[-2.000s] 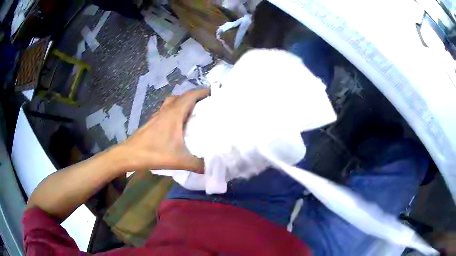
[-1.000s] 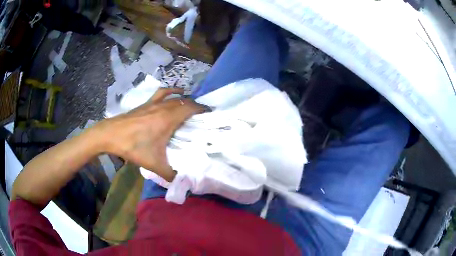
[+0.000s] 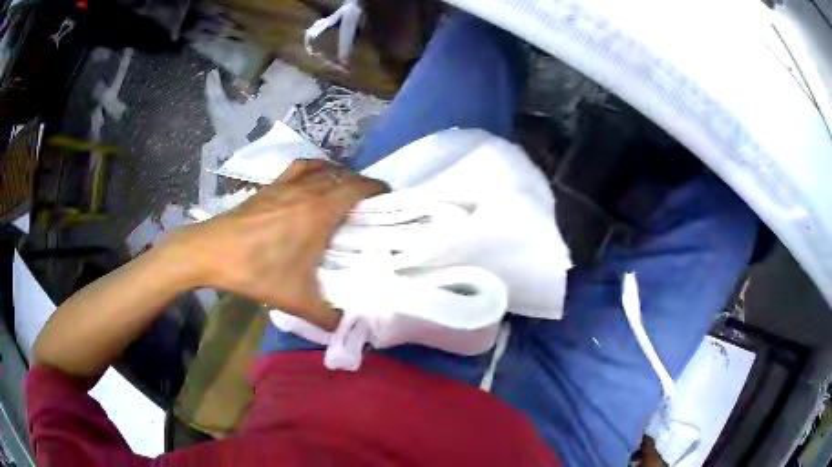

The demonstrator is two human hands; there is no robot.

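Note:
A thick folded bundle of white fabric pieces (image 3: 438, 255) rests on my lap. My left hand (image 3: 283, 242) is spread over its left side and grips it. The folded layers face me, and a short knotted end hangs at the lower left. A thin white fabric strip (image 3: 646, 339) lies over the blue trouser leg at the right, apart from the bundle. Only a small part of my right hand (image 3: 653, 453) shows at the bottom edge, beside the crumpled lower end of the strip; its fingers are cut off and I cannot tell its grip.
The white table edge with a printed scale (image 3: 675, 109) curves across the upper right, close above my knees. White scraps (image 3: 239, 119) litter the floor at the left. A yellow frame (image 3: 96, 182) stands at the far left. A white panel in a dark frame (image 3: 716, 392) is at the lower right.
The long strip ran taut from the bundle to the lower right; now it lies loose and separate on the trouser leg. The bundle has been lowered onto the lap, still under my left hand.

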